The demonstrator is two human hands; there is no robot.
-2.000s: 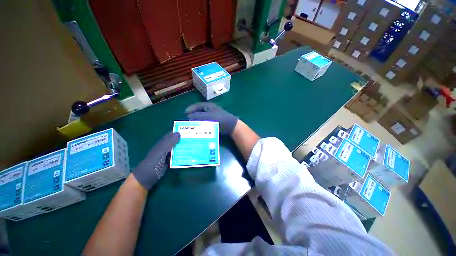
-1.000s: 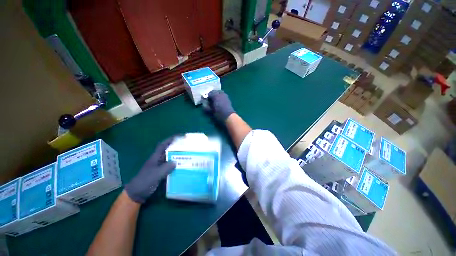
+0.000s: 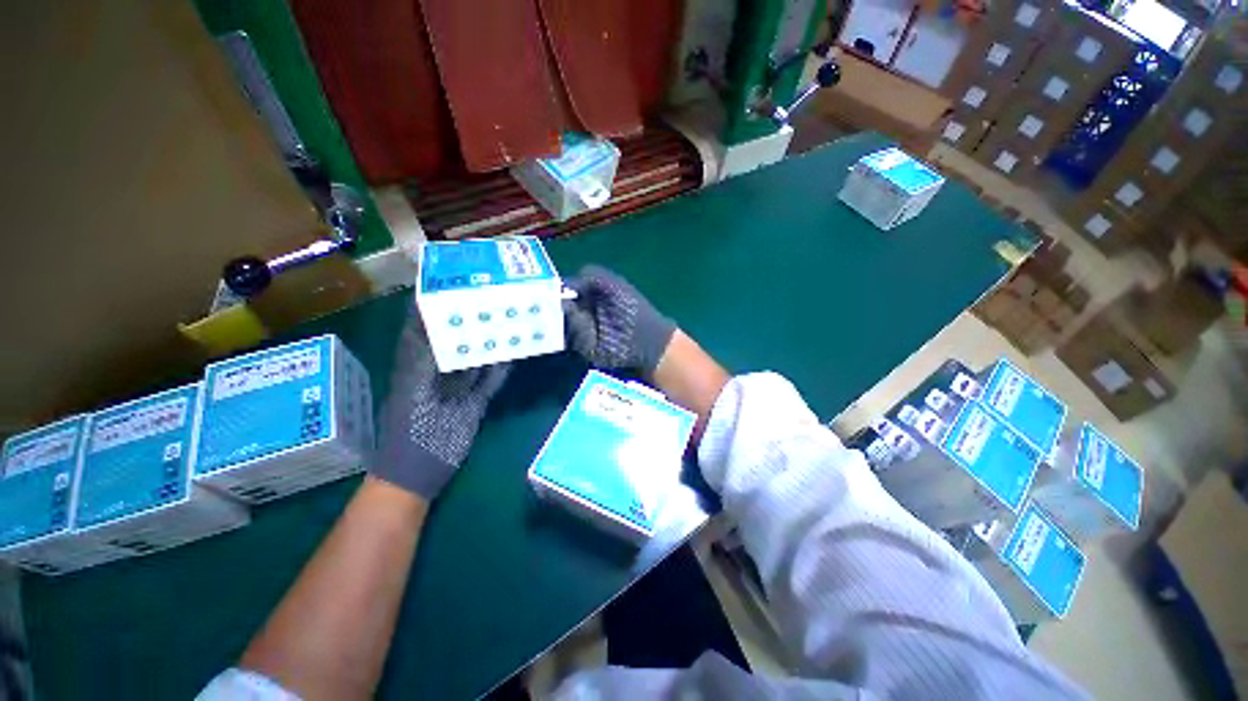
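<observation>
My left hand [image 3: 441,408], in a dark grey knit glove, holds a blue-and-white product box [image 3: 491,329] from its left side and below, tilted above the bench. Its side with small round icons faces me. My right hand [image 3: 615,321], gloved the same, is at the box's right edge, its fingertips at a small white flap or bit of film. A second product box [image 3: 612,452] lies label up near the bench's front edge, below my right wrist. Another box [image 3: 571,175] sits on the roller conveyor, partly under the dark red curtain.
Three boxes [image 3: 264,419] stand in a row at bench left. One box [image 3: 891,188] sits at the far right of the green bench [image 3: 767,295]. Grouped boxes [image 3: 991,456] are on the side stand at right. Clamp handles [image 3: 247,275] flank the opening. Brown cartons are stacked behind.
The earlier held box now lies at the bench's front edge. The box by the rollers is now held up between my hands. Another box has appeared under the curtain.
</observation>
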